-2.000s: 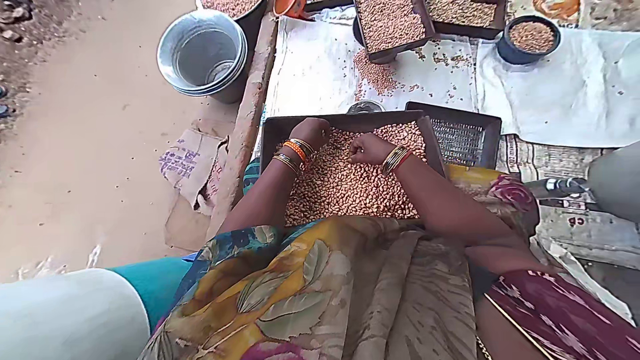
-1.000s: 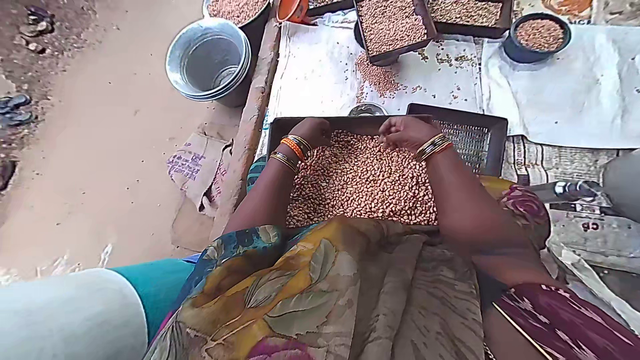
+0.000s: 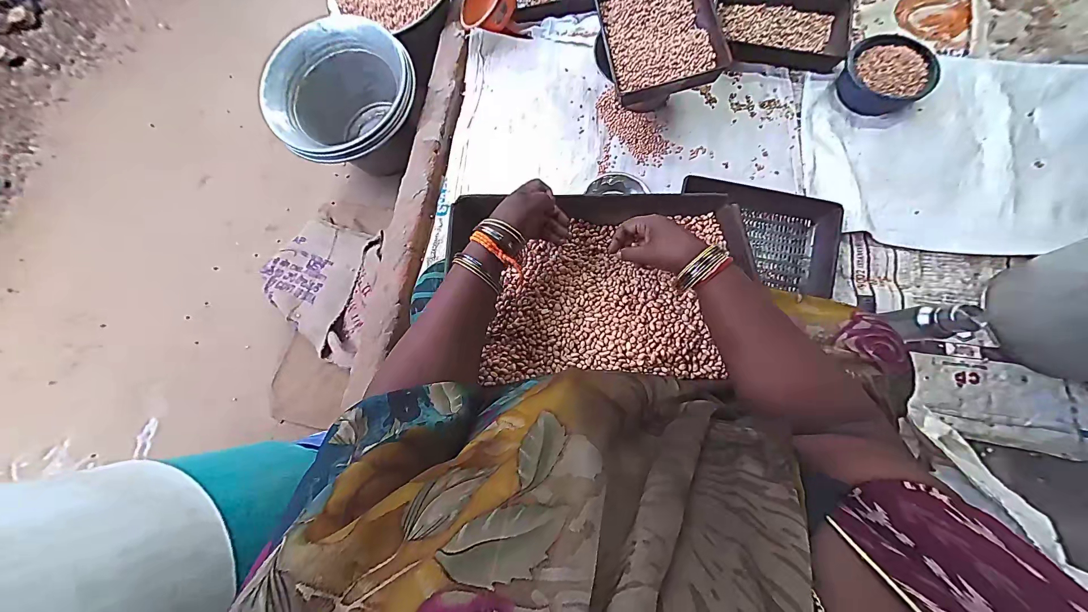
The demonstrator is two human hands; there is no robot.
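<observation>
A dark rectangular tray [image 3: 586,206] rests at my lap, filled with reddish-brown peanut kernels [image 3: 595,314]. My left hand [image 3: 534,212], with bangles and an orange band at the wrist, is over the tray's far left part, its fingers curled down at the kernels. My right hand [image 3: 654,242], also with bangles, lies over the kernels right of the middle, thumb and fingertips drawn together. Whether either hand grips a kernel is too small to tell. The two hands are apart, fingertips facing each other.
Nested metal buckets [image 3: 340,93] stand left beyond a wooden edge [image 3: 416,204]. A slotted dark tray [image 3: 790,238] lies to the right. Farther off are a tilted tray of kernels [image 3: 659,47], spilled kernels [image 3: 633,132], a dark tub of kernels [image 3: 888,76] and an orange container [image 3: 487,13].
My right hand has moved from the tray's far rim, where it was one second ago, back toward me over the kernels. My left hand stays near the far left corner.
</observation>
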